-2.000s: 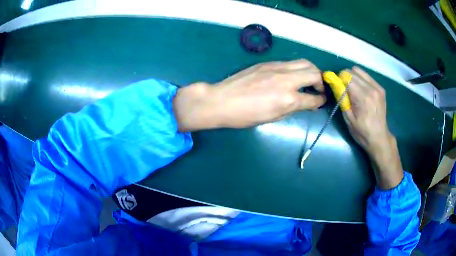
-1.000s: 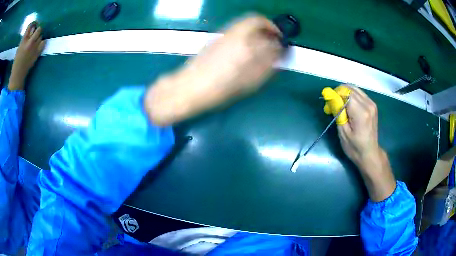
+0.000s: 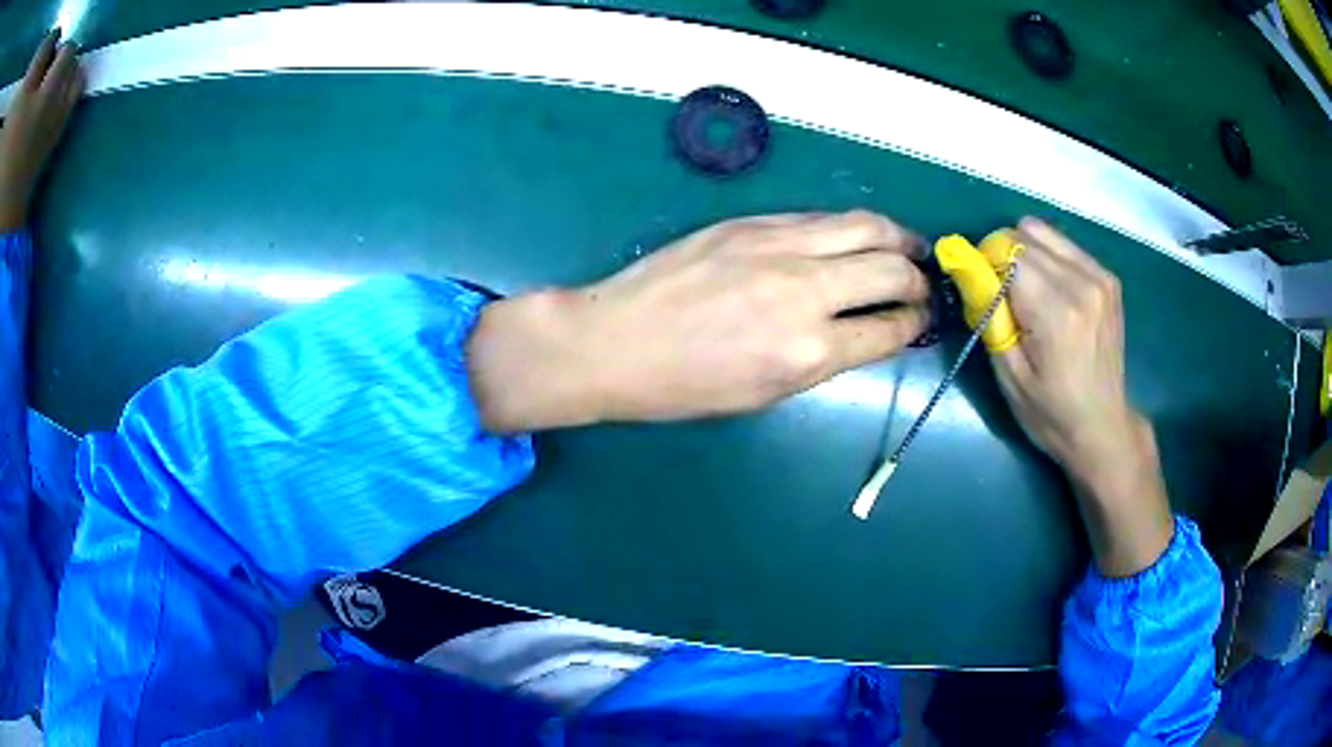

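My left hand (image 3: 730, 314) is bare and pinches a black ring part (image 3: 935, 310) at its fingertips, mostly hidden between my two hands. My right hand (image 3: 1066, 314) wears yellow finger cots (image 3: 982, 292) on thumb and index finger, which are at the ring part. It also holds a thin applicator (image 3: 935, 400), whose dark, twisted-looking shaft slants down and left to a whitish tip over the bench. Another black ring part (image 3: 720, 132) lies flat near the white rail, its centre hole visible.
The dark-green bench (image 3: 657, 540) is bordered by a white rail (image 3: 482, 44). Beyond it, several black parts lie on the green belt, one at the upper right (image 3: 1042, 45). A metal bracket (image 3: 1249, 235) sits on the rail. Another person's hand (image 3: 37, 117) is at far left. A cardboard box (image 3: 1297, 504) stands at right.
My left hand has come back from the belt side to my right hand with a ring part. A ring part now shows on the bench near the rail. The view has shifted.
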